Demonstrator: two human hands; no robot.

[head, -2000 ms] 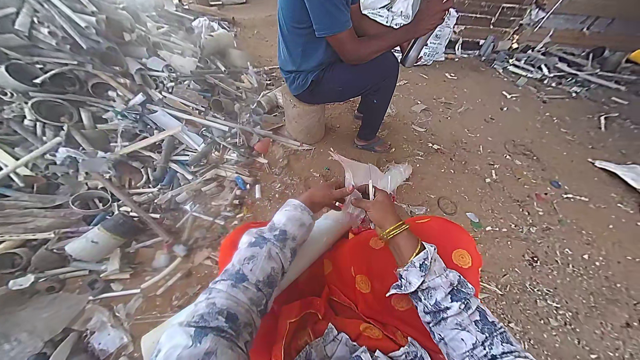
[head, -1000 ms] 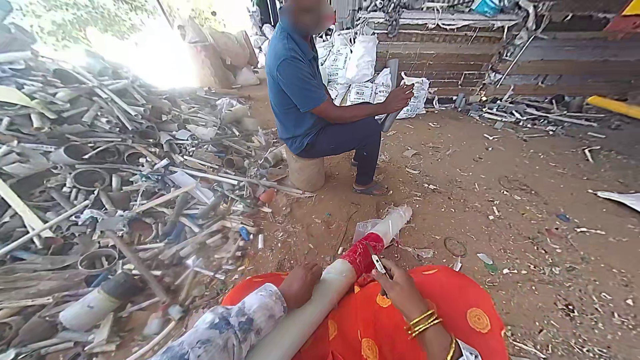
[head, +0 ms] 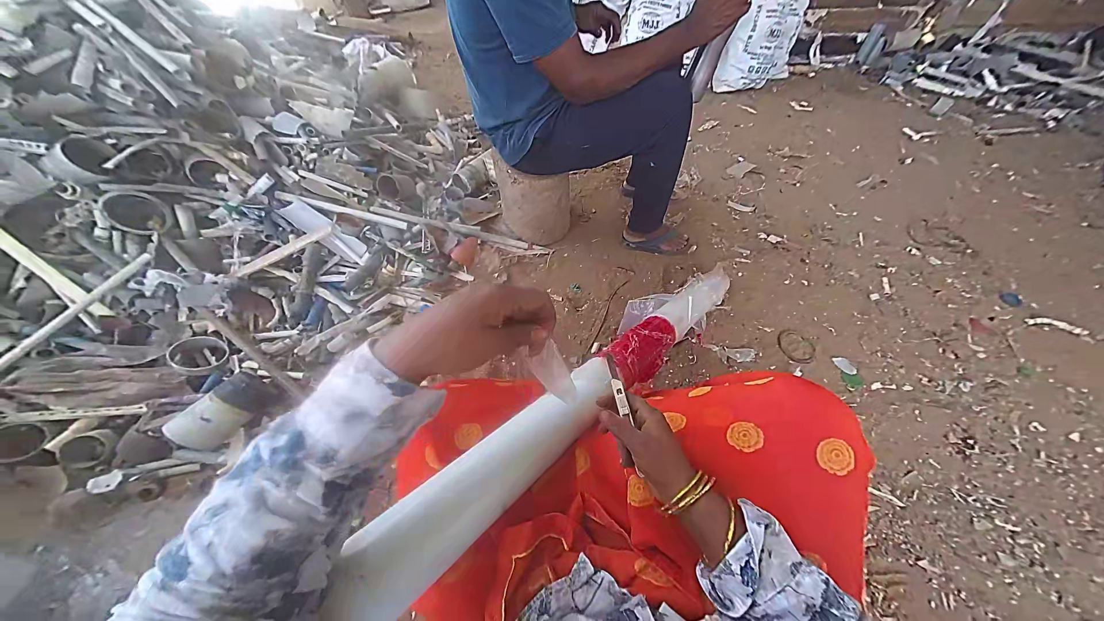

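A white plastic pipe (head: 483, 474) lies slantwise across my lap over the orange cloth. Near its far end a red band (head: 642, 348) is wrapped around it, with clear plastic film (head: 647, 310) beside the band. My left hand (head: 509, 328) is raised over the pipe and pinches a strip of clear film (head: 552, 371) that hangs down to the pipe's surface. Against the pipe's right side, my right hand (head: 642, 431) holds a small knife (head: 619, 398) with a pale handle, its dark blade by the red band's edge.
A large heap of scrap pipes (head: 198, 345) fills the left side. Ahead, a person (head: 561, 112) sits on a stump-like block (head: 532, 203), near white printed sacks (head: 759, 43). More scrap pieces (head: 1009, 78) lie at the back right. Small debris is scattered over the dirt floor.
My left hand has lifted off the pipe, where it rested one second ago, and now holds a film strip. The red band, hardly visible two seconds ago, shows plainly in the later frames.
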